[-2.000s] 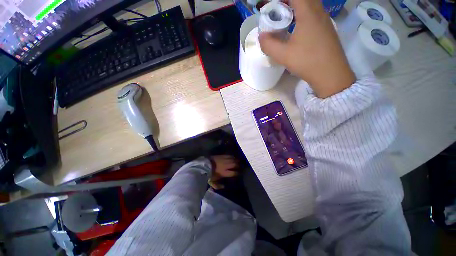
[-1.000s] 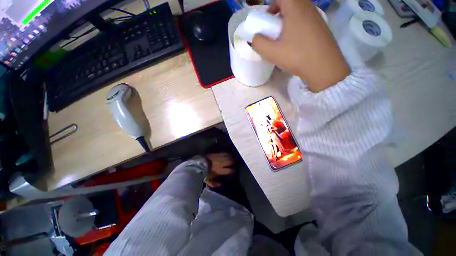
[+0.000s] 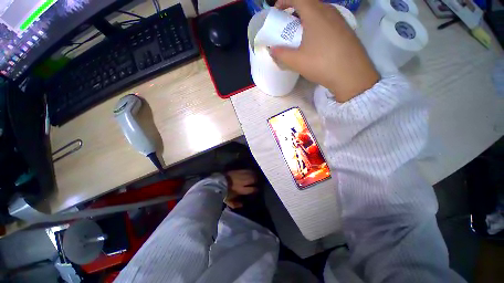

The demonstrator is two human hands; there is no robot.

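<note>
My right hand (image 3: 326, 47) grips a small white label roll (image 3: 281, 30) between thumb and fingers; grey print shows on its side. The small roll is tilted over the top of a large white label roll (image 3: 271, 72), which stands upright beside the mouse pad. A smartphone (image 3: 300, 148) lies face up near my right sleeve, its screen orange and white. My left hand (image 3: 241, 187) is low over my lap, below the desk edge, dim and partly in shadow; I cannot make out whether its fingers hold anything.
A barcode scanner (image 3: 135, 127) lies before the keyboard (image 3: 119, 63). A black mouse (image 3: 219, 36) sits on a red-edged pad (image 3: 229, 72). More label rolls (image 3: 403, 37) stand at the right back. A blue carton (image 3: 348, 5) is partly hidden behind my right hand. A monitor (image 3: 50, 27) is at upper left.
The small roll has tilted from upright, with its core hole showing, to its printed side showing. The phone screen has turned from purple to orange. The view has shifted slightly right.
</note>
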